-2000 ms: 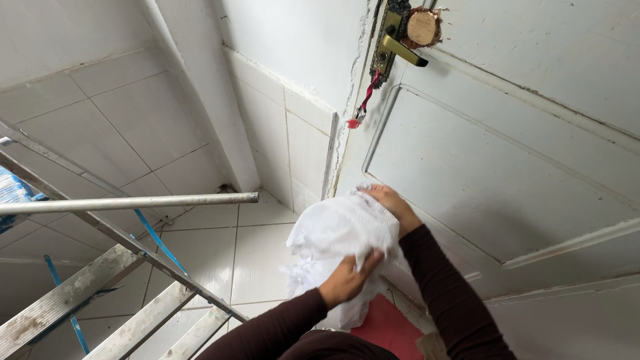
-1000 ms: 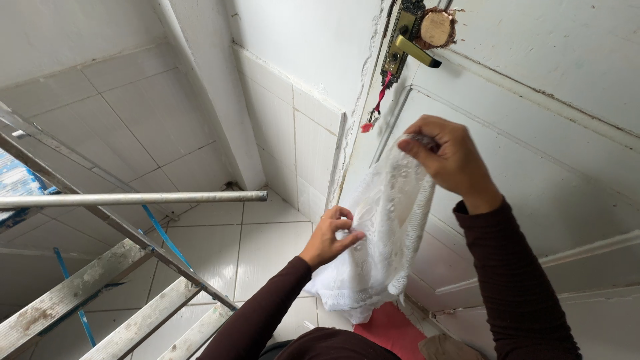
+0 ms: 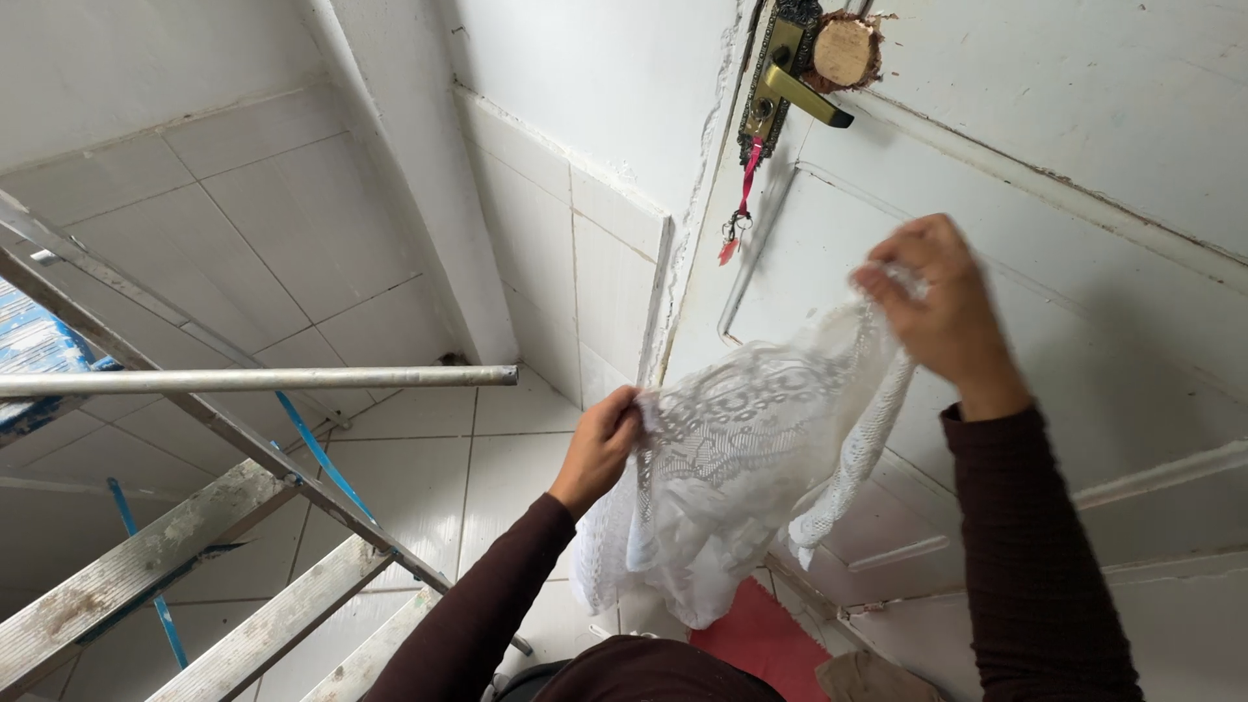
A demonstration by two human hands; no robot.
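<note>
A white lace curtain or cloth (image 3: 751,439) hangs in loose folds between my two hands. My left hand (image 3: 603,444) pinches one edge of it at the centre of the view. Higher up and to the right, my right hand (image 3: 941,302) grips another part between thumb and fingers, slightly blurred. The lace pattern is spread out between them, and a rolled or bunched edge hangs below my right hand. The lower folds hang above the tiled floor and partly cover a red cloth or mat (image 3: 760,639).
An aluminium stepladder (image 3: 283,595) stands at the left, with a metal pole (image 3: 263,380) across it. On the right is a white panelled door (image 3: 975,166) with a brass lever handle (image 3: 804,97) and keys on a red strap (image 3: 747,185). Tiled walls (image 3: 244,224) form the corner.
The white fabric was bunched in both hands two seconds ago and is now spread wider. Since one second ago, my right hand has moved lower and away from my left.
</note>
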